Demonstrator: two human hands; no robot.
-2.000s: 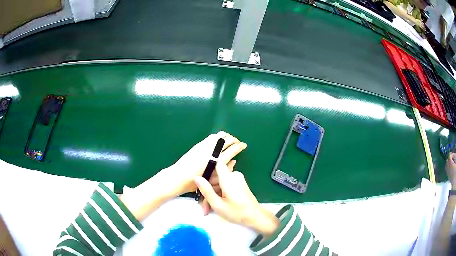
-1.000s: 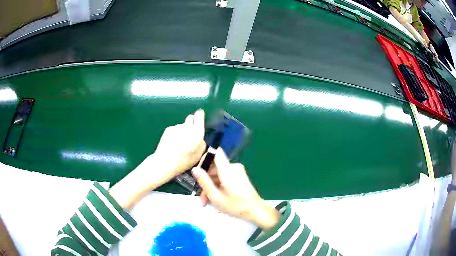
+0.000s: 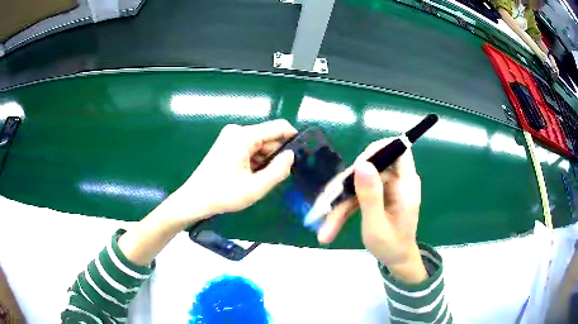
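My left hand (image 3: 244,168) grips the edge of a dark phone mid-frame (image 3: 317,158), held tilted above the green belt. The frame's upper panel now shows a dark patch; its lower end (image 3: 218,243) shows below my left wrist. My right hand (image 3: 386,196) holds black tweezers (image 3: 386,154) with a pale band; the tips point down-left. A blurred bright-blue film (image 3: 299,204) shows at the tweezer tips, just below the panel. A crumpled blue film pile (image 3: 229,300) lies on the white surface between my forearms.
The green conveyor belt (image 3: 127,152) spans the view. Another mid-frame (image 3: 9,134) lies at its far left. A grey post (image 3: 312,35) stands behind. A red tray (image 3: 529,101) with black parts is at the right. Another person's arm (image 3: 523,31) shows at the upper right.
The frame came off the belt at right into my left hand. The blue patch has left its panel. My right hand moved right with the tweezers. Frames at left moved further left.
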